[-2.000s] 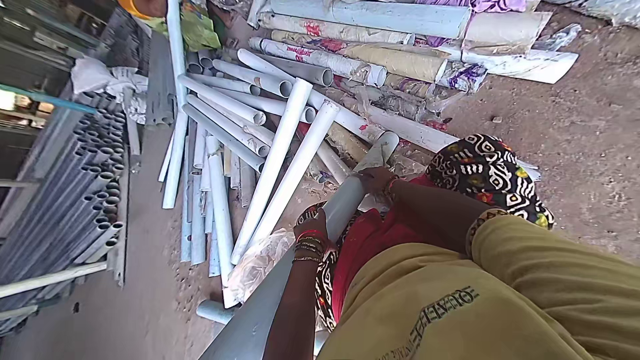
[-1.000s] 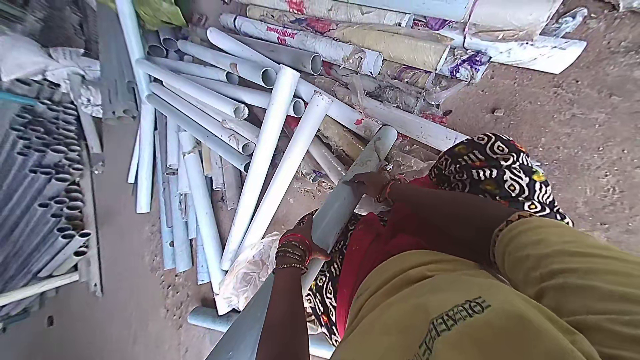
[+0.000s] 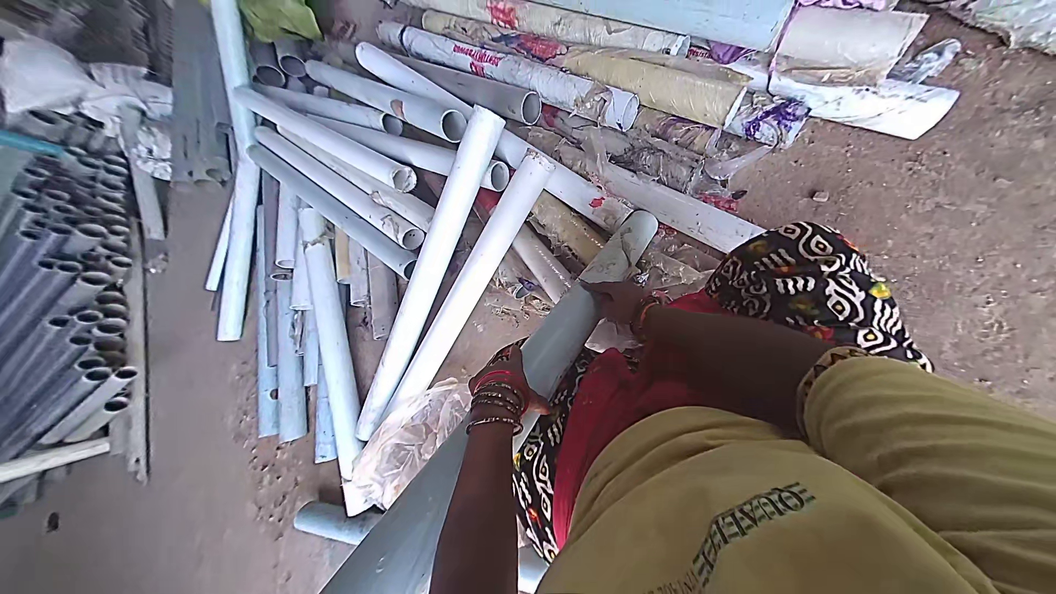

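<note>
A long, thick grey plastic pipe (image 3: 554,340) lies slantwise before my body, from the bottom edge of the view up to its far end near the middle. My left hand (image 3: 505,375), with bangles at the wrist, is closed around the pipe's side. Farther up, near the far end, my right hand (image 3: 619,304) grips the same pipe. Two slimmer white pipes (image 3: 441,256) slant side by side just left of it. Crumpled clear plastic wrap (image 3: 421,450) lies by their lower ends.
Loose white and grey pipes (image 3: 363,148) lie in a heap ahead. Wrapped pipe bundles (image 3: 528,74) stretch across the top. A stack of dark grey pipes (image 3: 74,297) stands at the left, near a white sack (image 3: 49,78). A short pale pipe (image 3: 334,521) rests on the dirt ground.
Both hands stay on the grey pipe throughout, with little clear movement along it. The view has shifted slightly.
</note>
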